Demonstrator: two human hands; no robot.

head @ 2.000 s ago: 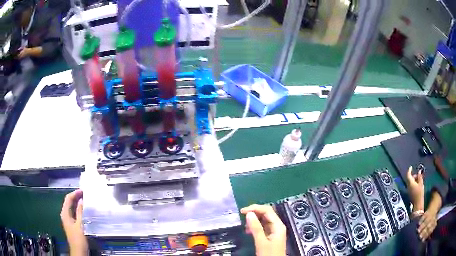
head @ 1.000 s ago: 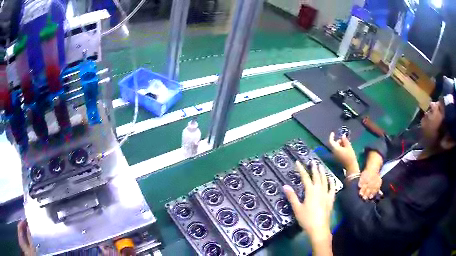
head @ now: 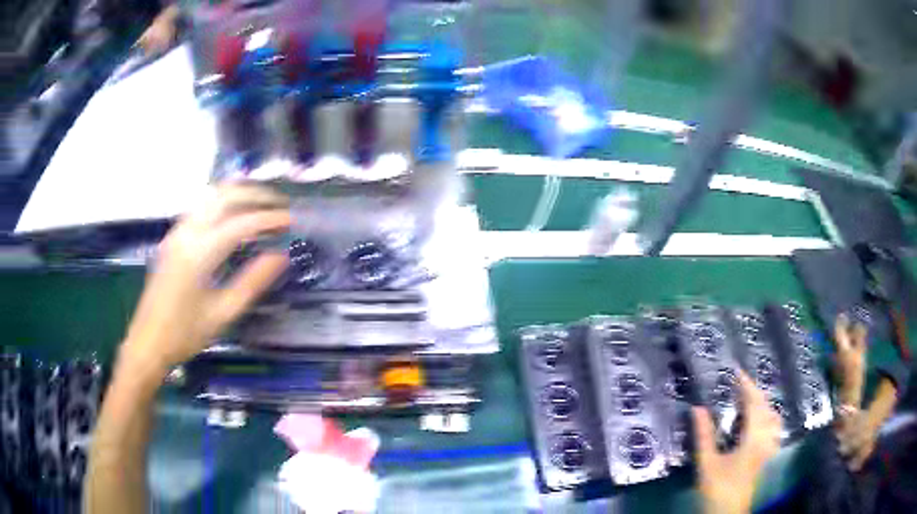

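Observation:
A black three-round panel [head: 372, 259] lies in the fixture of the silver dispensing machine [head: 457, 271]. My left hand [head: 216, 266] is over the left end of this panel, fingers spread and bent; blur hides whether it grips. My right hand [head: 739, 442] is at a row of similar panels [head: 628, 402] on the green bench, thumb and fingers apart around one panel; whether it holds it is unclear. Three red syringes [head: 297, 55] stand above white drip pads [head: 287, 169]. A pink wipe [head: 327, 439] and a white wipe [head: 327, 484] lie before the machine.
A blue bin [head: 553, 105] and a clear-white bottle [head: 613, 221] stand behind right. An orange knob [head: 402, 378] is on the machine's front. More panels [head: 50, 417] lie at left. Another person's hands [head: 855, 432] are at far right. A grey post rises behind the bottle.
The view swung right, then back. The fixture has slid forward, uncovering the drip pads. My left hand has moved from the machine's side onto the panel; my right hand remains over the row.

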